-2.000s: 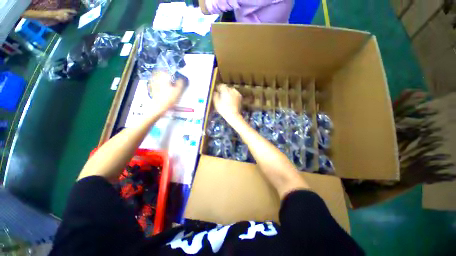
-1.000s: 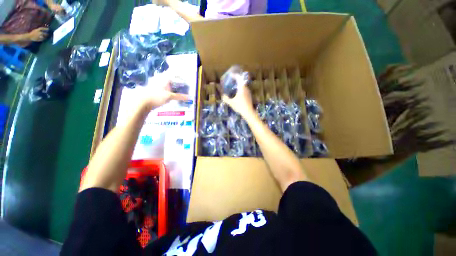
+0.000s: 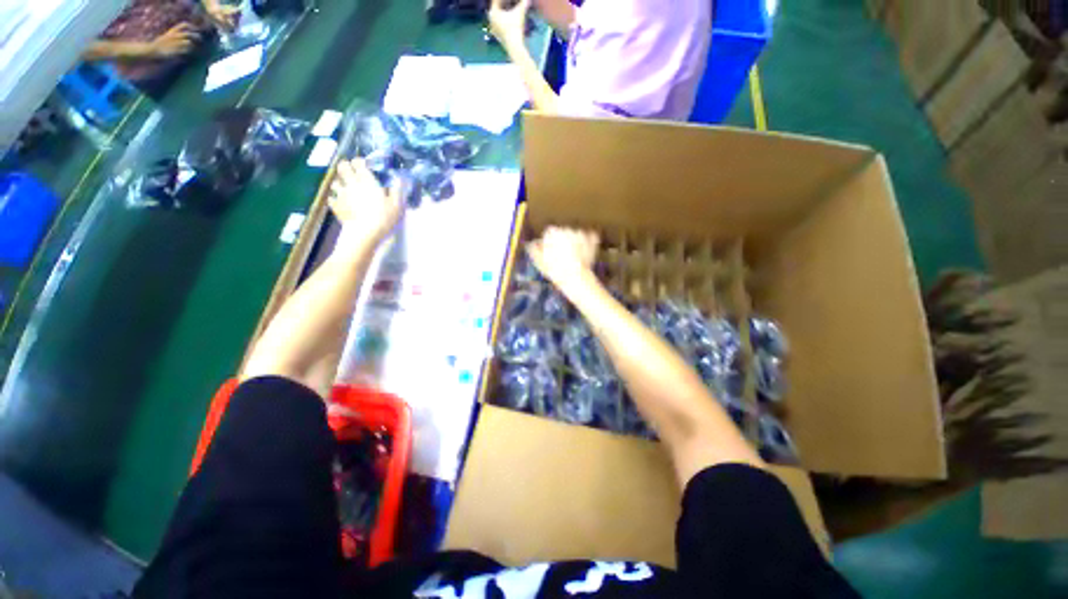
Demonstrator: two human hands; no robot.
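Observation:
A large open master carton (image 3: 861,304) stands in front, with a cardboard cell grid (image 3: 691,260) inside. Bagged black units (image 3: 586,363) fill its nearer cells. My right hand (image 3: 566,255) is down at the grid's far left cells, fingers bent; whether it holds a unit is hidden. My left hand (image 3: 365,201) is at the near-left edge of a pile of bagged units (image 3: 428,152) on the bench, fingers partly spread; its grip is unclear. A printed white sheet (image 3: 451,252) lies under and before the pile.
A red basket (image 3: 401,468) of black parts is at the bench's near end. More bagged units (image 3: 223,158) lie on the green line. White papers (image 3: 451,91) are farther back. A person in pink (image 3: 638,53) is beyond the carton. Ragged cardboard dividers (image 3: 978,374) stand at right.
My right hand has gone from above the cells, where it held a bagged unit, down into the grid. My left hand has moved away from near the carton to the bagged pile.

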